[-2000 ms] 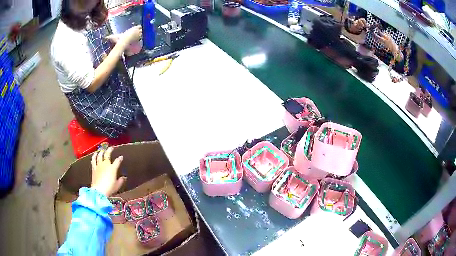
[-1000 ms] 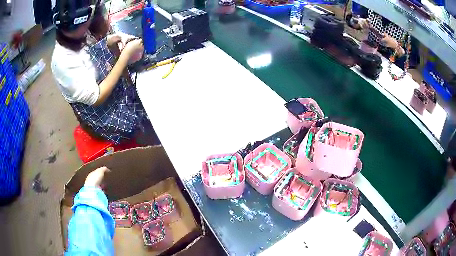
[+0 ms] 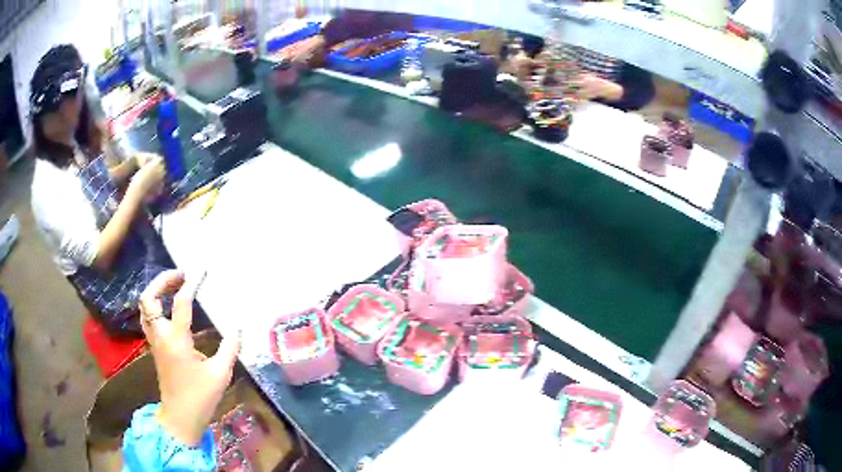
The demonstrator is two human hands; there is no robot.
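My left hand point(image 3: 189, 359), in a blue sleeve, is raised above the cardboard box point(image 3: 115, 401) at the lower left. Its fingers are apart and it holds nothing. Pink housings point(image 3: 235, 438) lie in the box, partly hidden by my hand. Several pink housings point(image 3: 303, 362) with green frames stand grouped on the dark bench mat, right of my hand. One housing point(image 3: 459, 277) sits on top of others at the back of the group. My right hand is not in view.
A worker point(image 3: 92, 207) sits beyond the box at the left. A green conveyor point(image 3: 572, 226) runs behind the white bench top point(image 3: 295, 221). Two housings point(image 3: 591, 419) stand at the bench's right, near a grey post point(image 3: 706, 295). More pink housings point(image 3: 729, 346) lie beyond it.
The view has swung right and up, so the bench things appear further left and more housings show at the right. My left hand has risen from the box, its fingers now spread.
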